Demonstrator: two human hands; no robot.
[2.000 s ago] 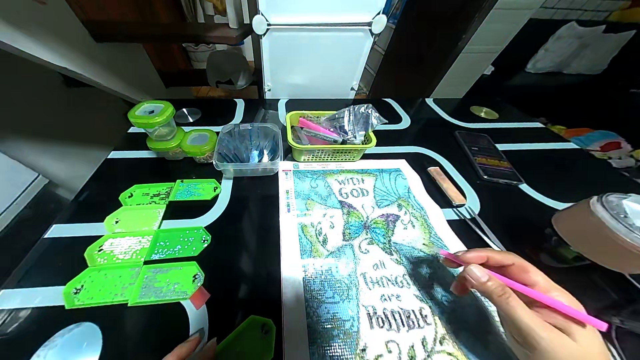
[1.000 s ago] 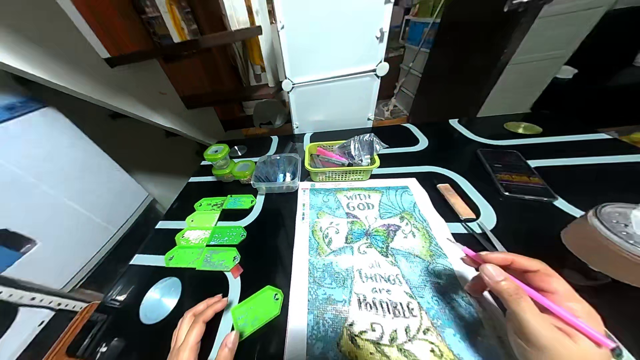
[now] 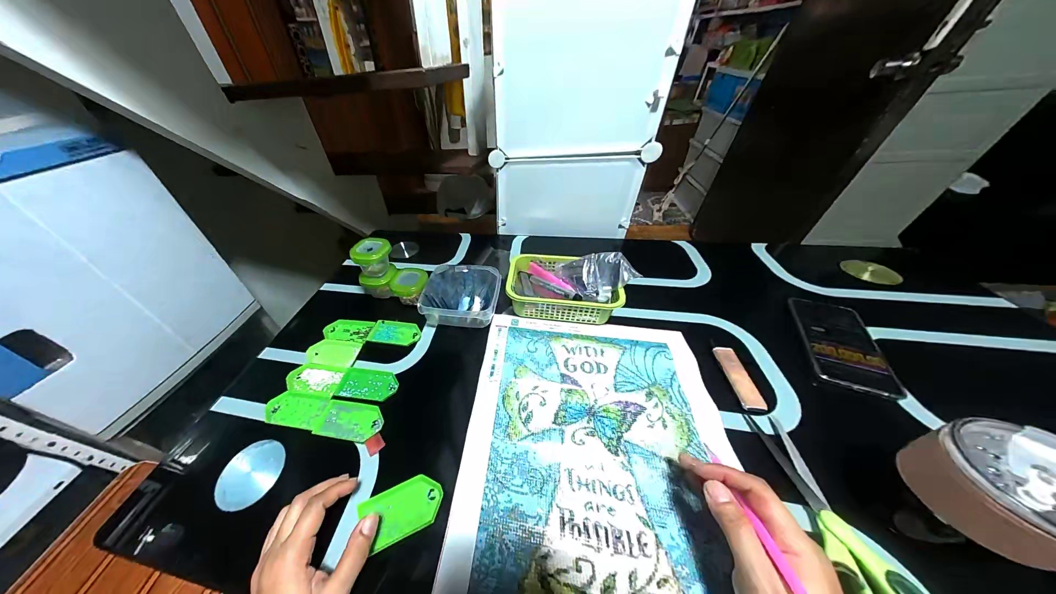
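Observation:
My right hand (image 3: pixel 763 528) holds a pink diamond-painting pen (image 3: pixel 767 540) over the right side of a diamond painting canvas (image 3: pixel 577 495) that shows a butterfly, a cross and lettering. My left hand (image 3: pixel 309 540) rests at the table's near left, its thumb against the edge of a green bead tray (image 3: pixel 403 511); it does not close around the tray. Beyond that hand, several more green trays (image 3: pixel 338 384) lie together in rows, some with small beads in them. A small red piece (image 3: pixel 374 444) touches the nearest of these.
Behind the canvas stand a green basket (image 3: pixel 565 309) with pens and a plastic bag, a clear plastic box (image 3: pixel 459 297) and green-lidded jars (image 3: pixel 371 256). To the right lie a tan-handled tool (image 3: pixel 740 379), green-handled scissors (image 3: pixel 854 553), a phone (image 3: pixel 846 348) and a lidded round container (image 3: pixel 982 487).
The view has shifted. My left hand, barely in view at first, has come in beside the single green tray. The pink pen stays in my right hand over the canvas.

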